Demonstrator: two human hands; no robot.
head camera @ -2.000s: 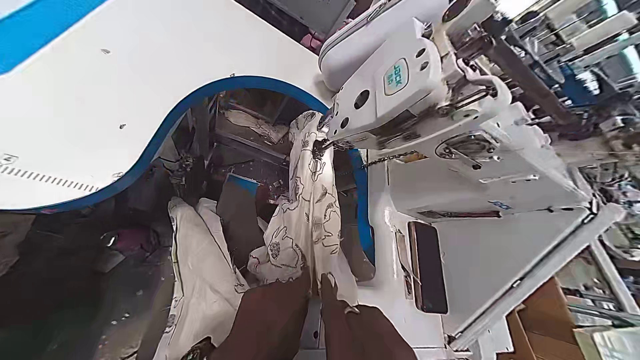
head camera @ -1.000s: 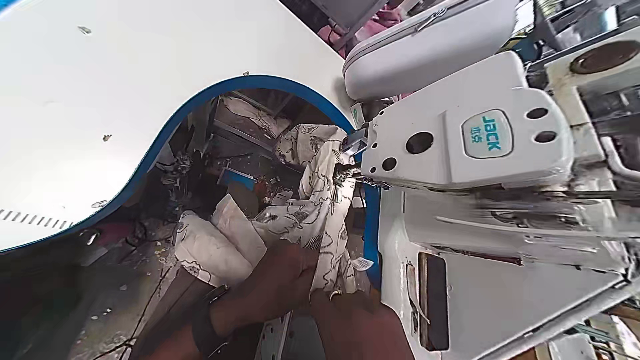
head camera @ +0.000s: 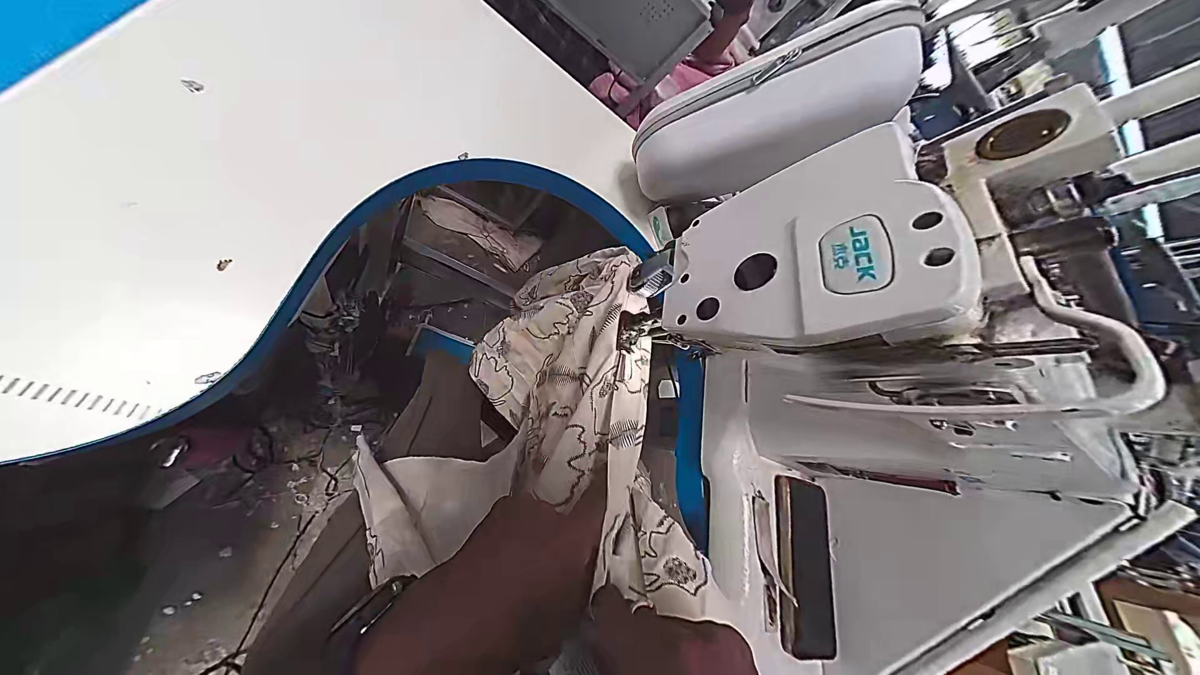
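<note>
Cream fabric with dark line drawings [head camera: 572,375] runs from the needle area of a white Jack sewing machine [head camera: 834,272] down over my lap. Beside the machine's presser foot area [head camera: 642,323], its upper end is bunched. My left hand [head camera: 534,534] lies on the lower part of the cloth, its fingers blurred and partly covered by folds. Close by on the right, my right hand [head camera: 656,633] is at the cloth's lower edge, mostly cut off by the frame. How firmly either hand grips is hard to see.
A white table with a blue curved edge [head camera: 506,169] bends around the fabric. A light zippered case [head camera: 778,103] stands behind the machine head. Below the table are a metal frame and cables. The machine's white bed [head camera: 937,553] spreads to the right.
The view has shifted closer to the machine since the oldest frame. The cloth beside the needle area has changed from a long narrow strip to a wider, bunched shape.
</note>
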